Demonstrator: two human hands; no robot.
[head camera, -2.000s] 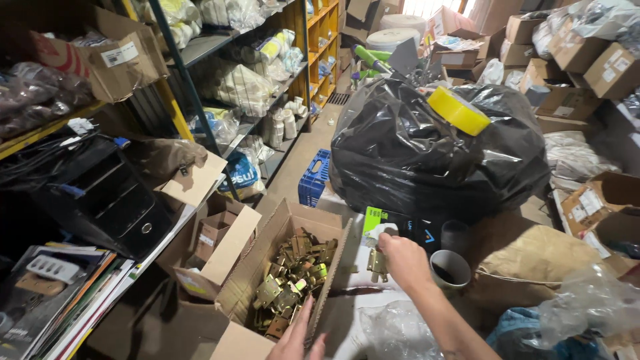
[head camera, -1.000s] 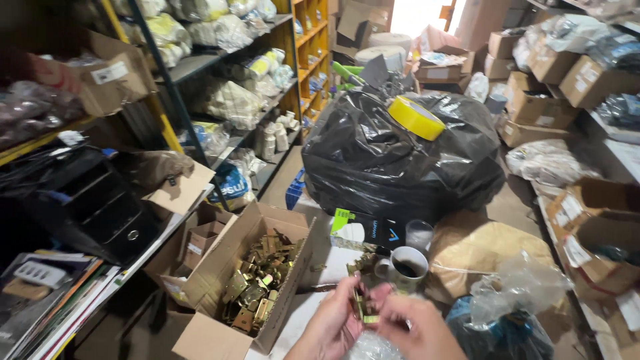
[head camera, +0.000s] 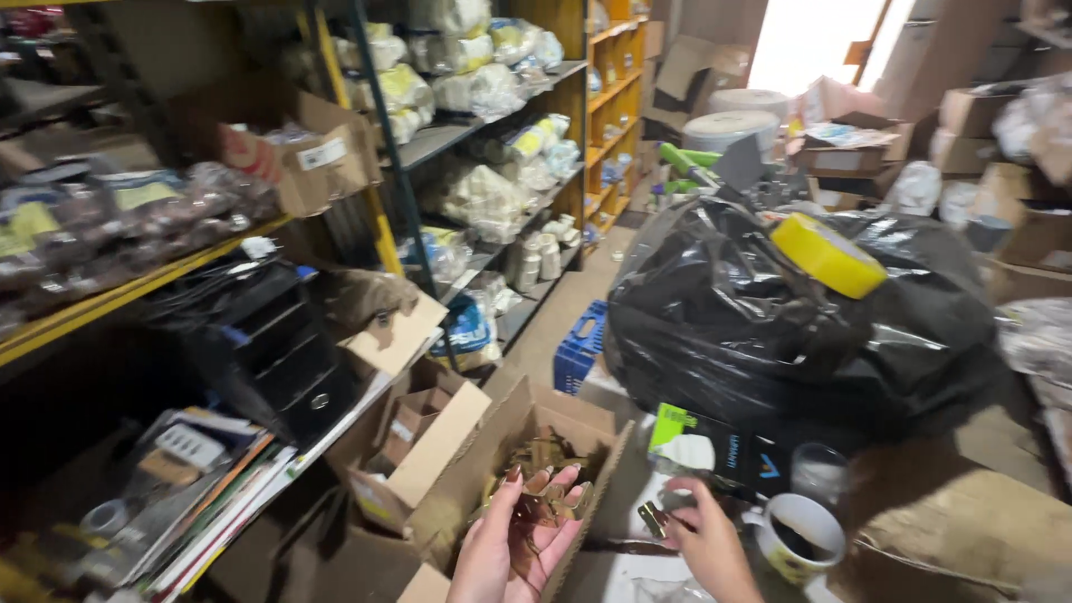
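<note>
My left hand (head camera: 523, 536), palm up with curled fingers, holds several brass-coloured metal brackets (head camera: 544, 505) over the near part of an open cardboard box (head camera: 624, 444). More such metal pieces (head camera: 544, 452) lie inside that box, partly hidden by the hand. To its right, my right hand (head camera: 699, 536) pinches one small brass-coloured metal piece (head camera: 651, 519) between thumb and fingers, above the white work surface. A white mug (head camera: 825, 523) with dark liquid stands just right of my right hand. Behind the hand lies a black and green package (head camera: 729, 452).
A large black plastic bag (head camera: 804, 352) carries a roll of yellow tape (head camera: 829, 254). A clear cup (head camera: 816, 473) stands behind the mug, and a brown paper sack (head camera: 971, 536) lies to the right. A black computer tower (head camera: 285, 360) and shelves of bagged goods (head camera: 486, 201) fill the left.
Both hands were together near the mug one second ago; now they are apart, the left over the box with the brackets. Two seconds ago, my right hand was beside the green package.
</note>
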